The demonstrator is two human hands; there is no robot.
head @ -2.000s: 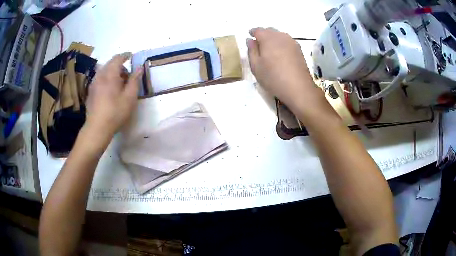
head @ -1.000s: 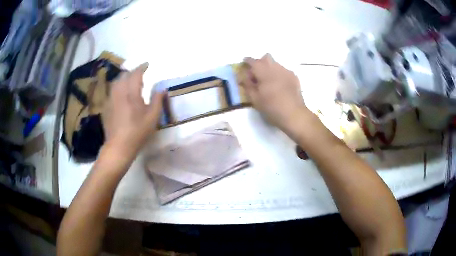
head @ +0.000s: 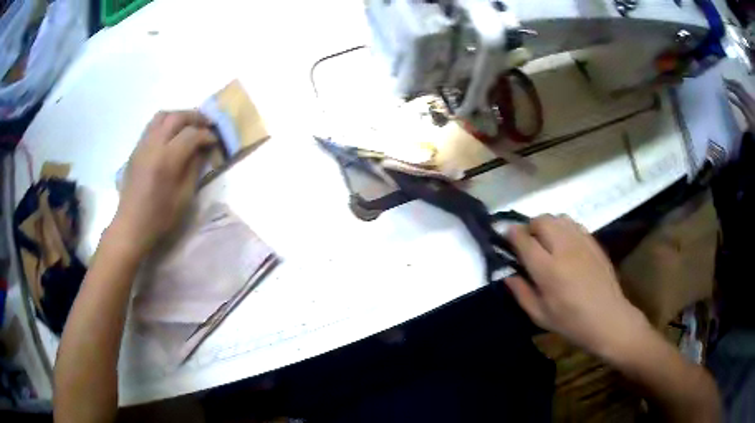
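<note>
My left hand point(head: 165, 161) lies over the blue-grey sewing template and hides most of it. The template's tan fabric end point(head: 244, 120) shows to the right of the fingers. My right hand point(head: 563, 277) is on the handle loops of the black tailor's shears point(head: 443, 198) at the table's front edge. The shears' blades point up and left, and the view is blurred there. Pale grey-lilac fabric pieces point(head: 199, 273) lie stacked just below my left hand.
The white sewing machine point(head: 439, 54) stands at the upper right, with red-handled scissors point(head: 521, 107) under its head. A black and tan bundle point(head: 50, 248) lies at the left. A green basket point(head: 120, 10) and a white plastic bag point(head: 37, 58) show at the upper left.
My right hand has left the template's tan end and moved right and down to the shears, which it now holds. My left hand has moved further over the template. The view has turned right.
</note>
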